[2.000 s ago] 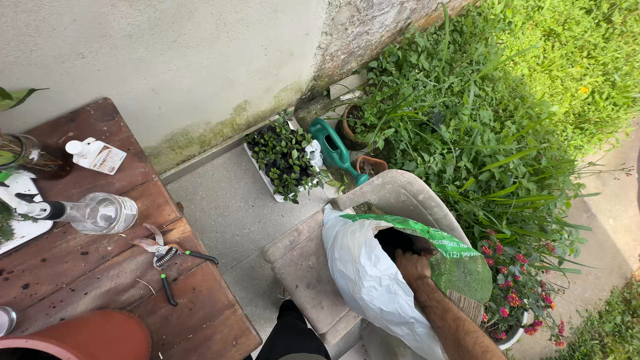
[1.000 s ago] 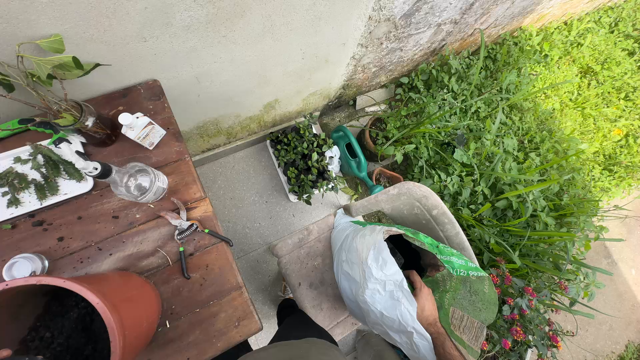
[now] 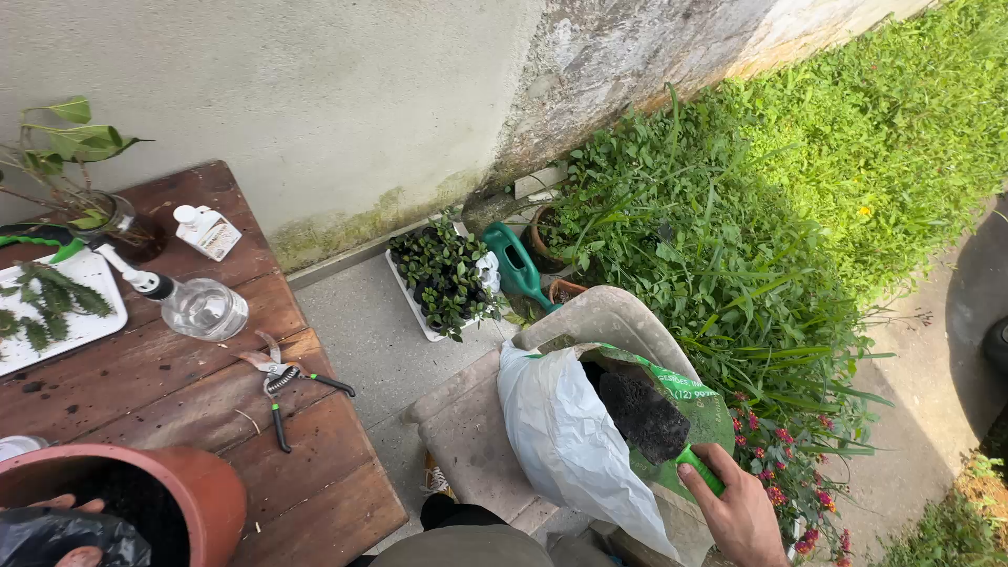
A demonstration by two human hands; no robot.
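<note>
My right hand (image 3: 736,504) grips the green handle of a garden trowel (image 3: 650,417), whose blade carries dark soil at the mouth of a white and green plastic soil bag (image 3: 563,425). The bag rests on a worn plastic chair (image 3: 472,425). At the lower left, my left hand (image 3: 75,508) shows only in part, fingers around a black plastic nursery bag (image 3: 67,539) over a terracotta-coloured pot (image 3: 213,504) with dark soil inside. Pruning shears (image 3: 277,378) lie with handles spread on the wooden table (image 3: 315,472).
The table also bears a clear spray bottle (image 3: 205,309), a small white bottle (image 3: 207,232), a jar of cuttings (image 3: 130,228) and a white tray (image 3: 114,311) with sprigs. On the floor stand a seedling tray (image 3: 429,331) and a green watering can (image 3: 516,264). Plants grow at the right.
My right hand was reaching into the bag; it is now outside the opening with the soil-laden trowel. My left hand and the black plastic have come into view at the pot.
</note>
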